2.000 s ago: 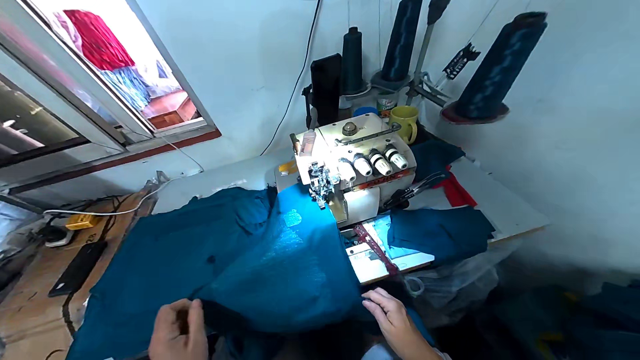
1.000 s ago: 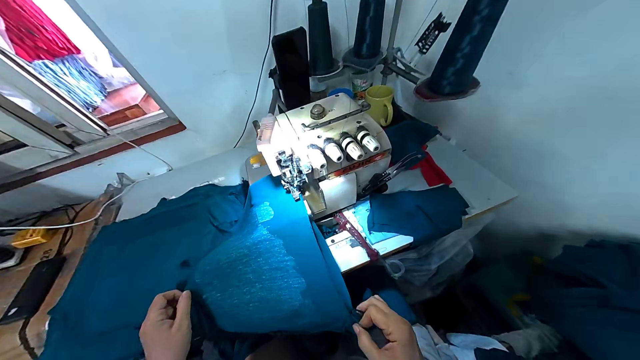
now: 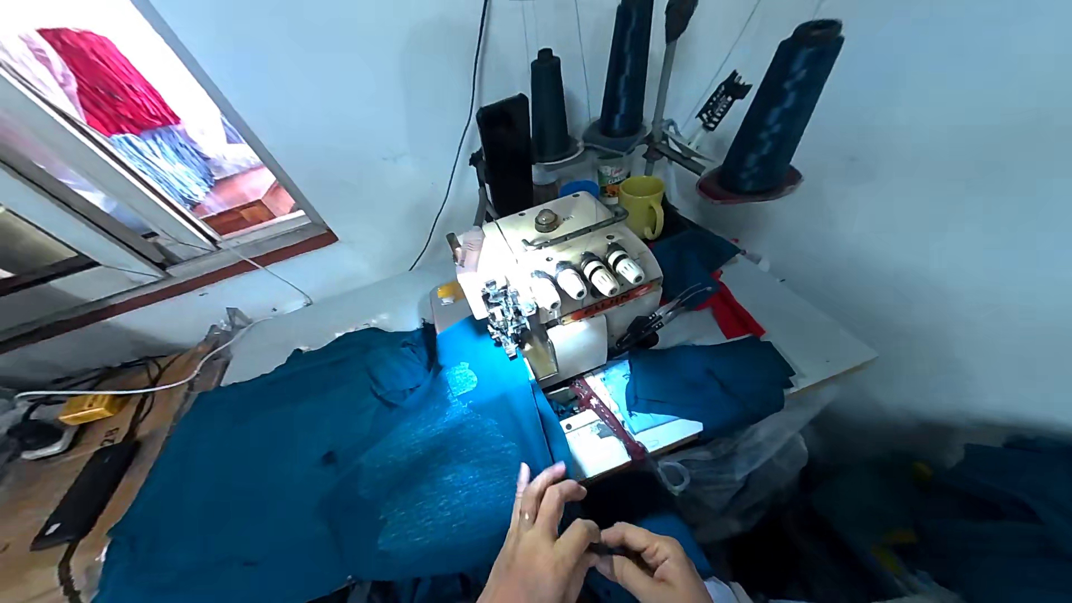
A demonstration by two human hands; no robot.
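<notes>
A large piece of dark teal fabric (image 3: pixel 276 469) spreads over the table, its upper edge at the needle and presser foot area of a white overlock sewing machine (image 3: pixel 578 251). Both hands are close together at the fabric's lower right edge. My left hand (image 3: pixel 544 536) pinches the fabric edge between thumb and index finger, the other fingers raised. Beside it, my right hand (image 3: pixel 649 561) grips the same edge with thumb and fingers. What exactly lies between the fingertips is partly hidden. The machine's lamp lights the cloth near the needle.
Teal cloth pieces (image 3: pixel 712 385), scissors (image 3: pixel 666 314) and red fabric (image 3: pixel 733 310) lie right of the machine. Behind stand a yellow mug (image 3: pixel 642 205), a phone (image 3: pixel 505 155) and thread cones (image 3: pixel 770 109). A black power adapter (image 3: pixel 88 490) lies at left; a plastic bag (image 3: pixel 745 477) hangs below the table.
My left hand has moved right from the fabric's lower middle to beside my right hand at the edge. The two hands were apart in both earlier frames.
</notes>
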